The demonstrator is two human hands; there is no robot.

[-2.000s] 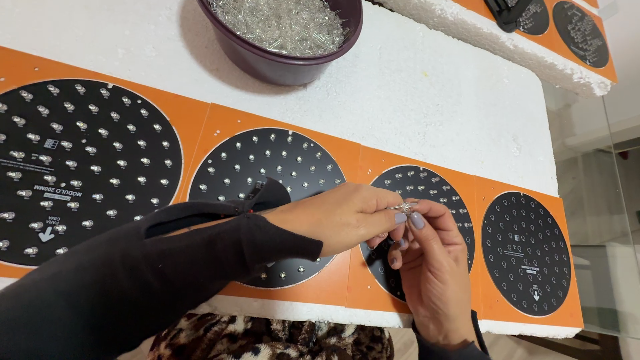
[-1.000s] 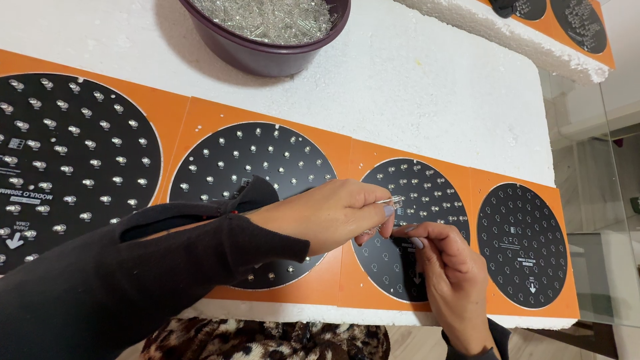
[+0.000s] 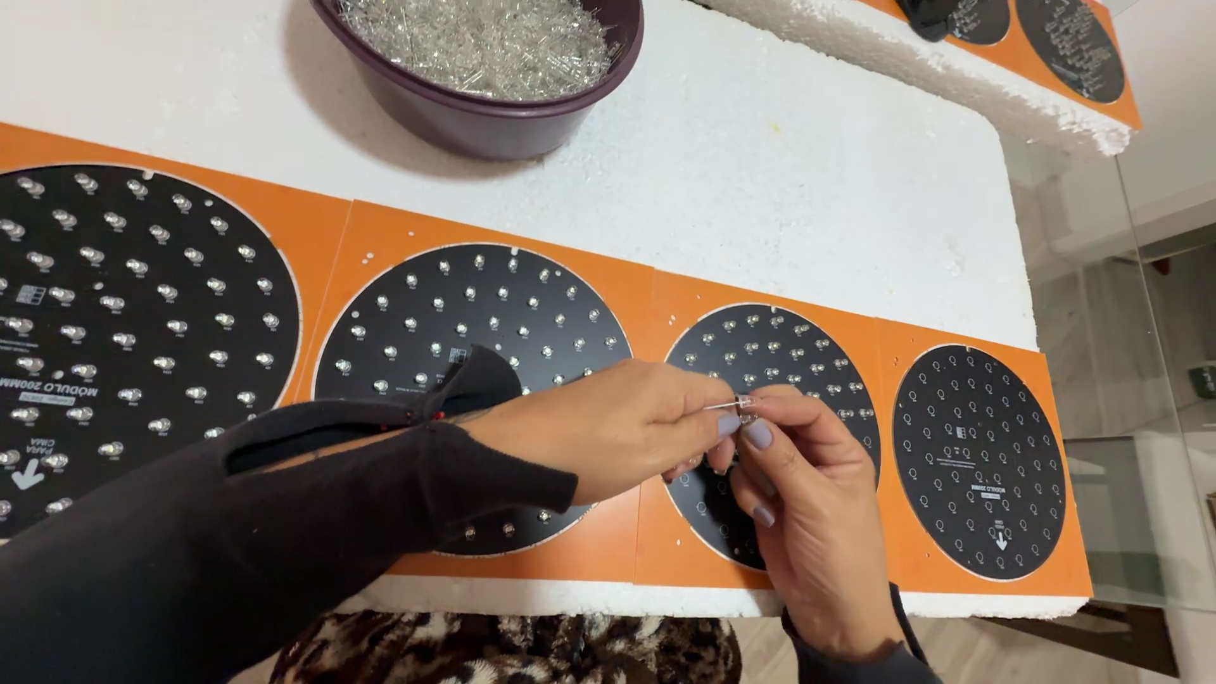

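My left hand reaches across from the left and pinches clear LEDs by their thin leads. With thumb and forefinger, my right hand grips the LED heads, so both hands meet over the third round black circuit board. That board has clear LEDs in its upper part; its lower left shows printed outlines. LEDs also stud the second board, partly under my left wrist, and the large board at the left. The board at the right bears only printed outlines.
A purple plastic bowl heaped with clear LEDs stands at the top on a white foam slab. Orange panels frame the boards along its near edge. A second foam block with more boards lies at the upper right, near a glass edge.
My right hand has risen from the lower part of the third board to meet my left hand at the LEDs. The hands were also together two seconds ago, then apart one second ago.
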